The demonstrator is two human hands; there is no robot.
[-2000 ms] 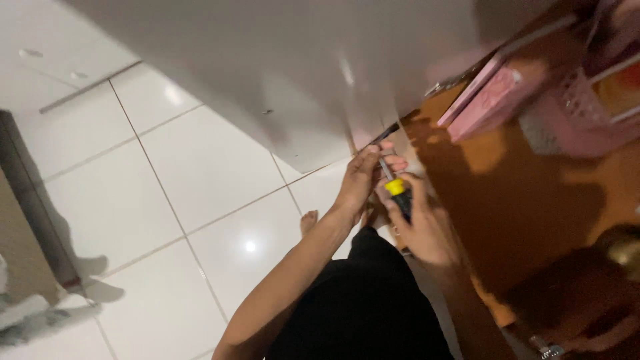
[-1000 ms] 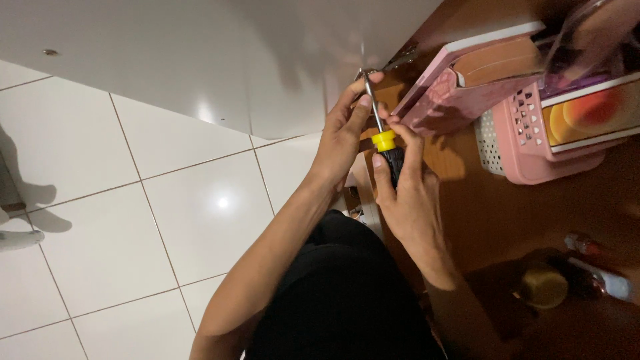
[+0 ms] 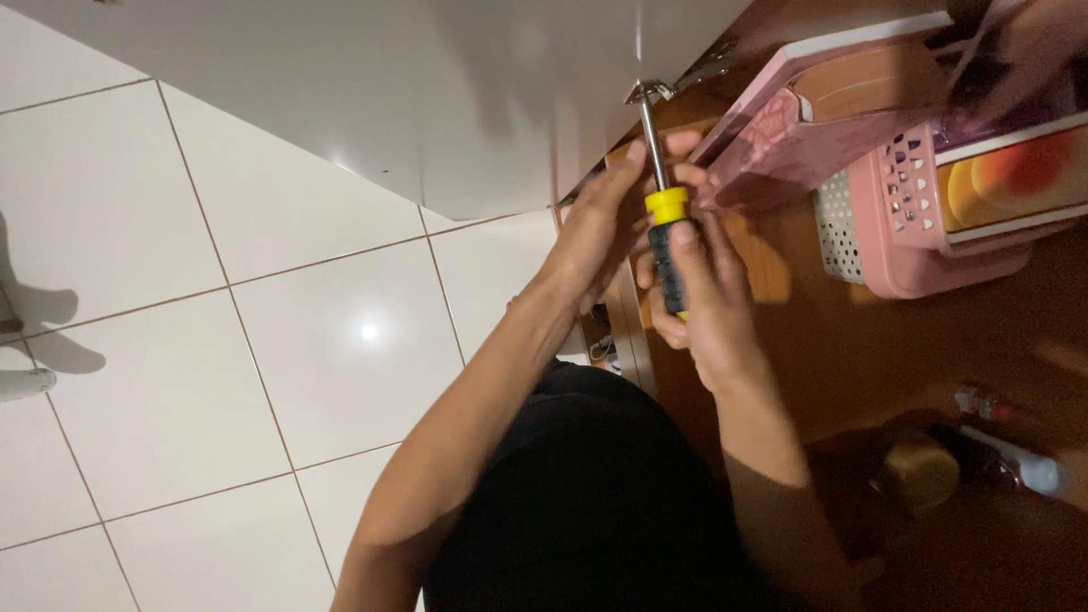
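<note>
My right hand (image 3: 710,293) is wrapped around the black and yellow handle of a screwdriver (image 3: 668,242). The steel shank points up to a metal cabinet hinge (image 3: 650,91) at the edge of a glossy pale door panel (image 3: 476,93); whether the tip sits in a screw cannot be told. Beside the shank is my left hand (image 3: 608,200), its thumb and fingers on either side of it. Whether those fingers touch the shank is unclear.
Pink books or boxes (image 3: 782,144) stand on the brown wooden surface (image 3: 765,357), right of the hinge. Beyond them is a pink perforated basket (image 3: 880,221). Small bottles and a round gold-coloured item (image 3: 920,472) lie lower right. White floor tiles (image 3: 340,357) spread at left.
The view has shifted since two seconds ago, showing more of the basket. The screwdriver remains in my right hand. Against one second ago, my left fingers are lower along the shank, away from the hinge.
</note>
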